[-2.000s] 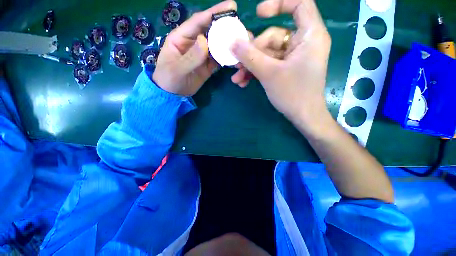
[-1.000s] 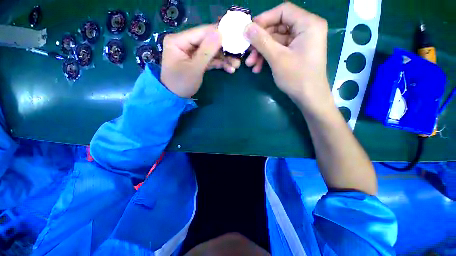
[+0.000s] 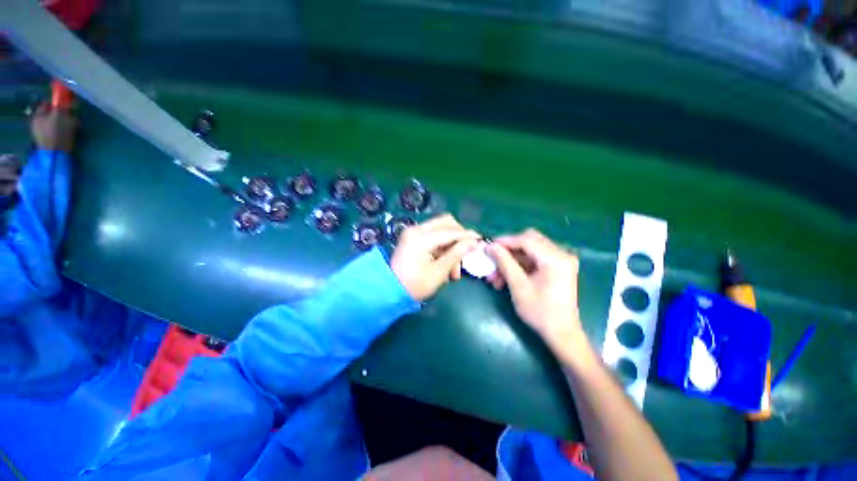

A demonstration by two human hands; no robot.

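A small round module with a white disc on its face (image 3: pixel 478 262) is held between both hands above the green bench. My left hand (image 3: pixel 431 256) grips its left side with thumb and fingers. My right hand (image 3: pixel 537 280) grips its right side. The fingers cover the module's edges. Several dark round modules (image 3: pixel 327 218) lie grouped on the bench left of my hands, on shiny clear patches. A white die-cut strip (image 3: pixel 632 299) with several round holes lies right of my right hand.
A blue box (image 3: pixel 716 345) stands right of the strip, with an orange and black tool (image 3: pixel 741 293) behind it. A grey arm (image 3: pixel 108 89) reaches in from the upper left. Another person's hand (image 3: pixel 52 126) is at the far left. A red tray (image 3: pixel 174 364) is at the bench's lower left edge.
The view has tilted up and shows more of the bench and the far side. The module stays between both hands, its white face now seen at a flatter angle.
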